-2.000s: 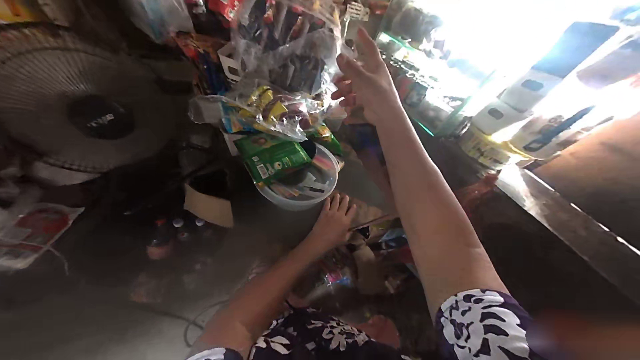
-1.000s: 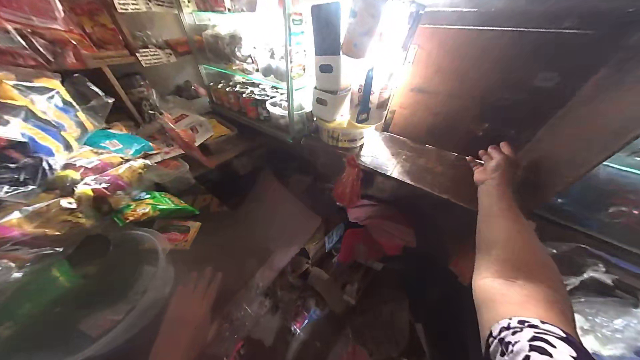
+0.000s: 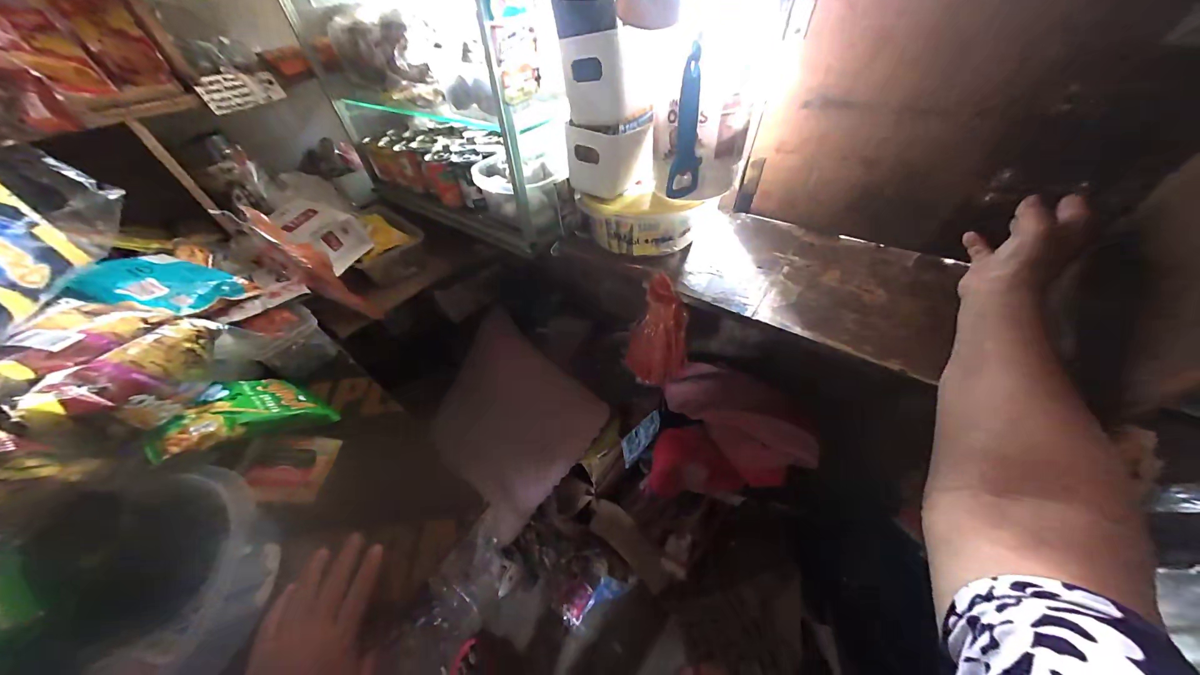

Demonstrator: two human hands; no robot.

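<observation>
My left hand (image 3: 323, 609) is low at the left, palm down with fingers spread, beside a round translucent plastic tub (image 3: 246, 562). Nothing shows in its grasp. My right hand (image 3: 1027, 239) reaches out at the upper right, fingers apart and holding nothing visible, in front of a brown wooden panel (image 3: 872, 122) and above the wooden ledge (image 3: 844, 295). Whether it touches the panel I cannot tell. A green snack packet (image 3: 272, 401) lies beyond the tub, near other snack packets (image 3: 159, 356).
A glass display case (image 3: 511, 122) holds cans and a white tub. White plastic baskets (image 3: 609, 159) are stacked on a yellow-lidded tub (image 3: 642, 225) at the ledge's end. An orange plastic bag (image 3: 659, 333), pink cloth (image 3: 741, 422), cardboard and loose litter lie below the ledge.
The view has swung far to the right. My right hand, earlier raised near the hanging plastic bags, is now by the wooden panel. My left hand remains near the tub.
</observation>
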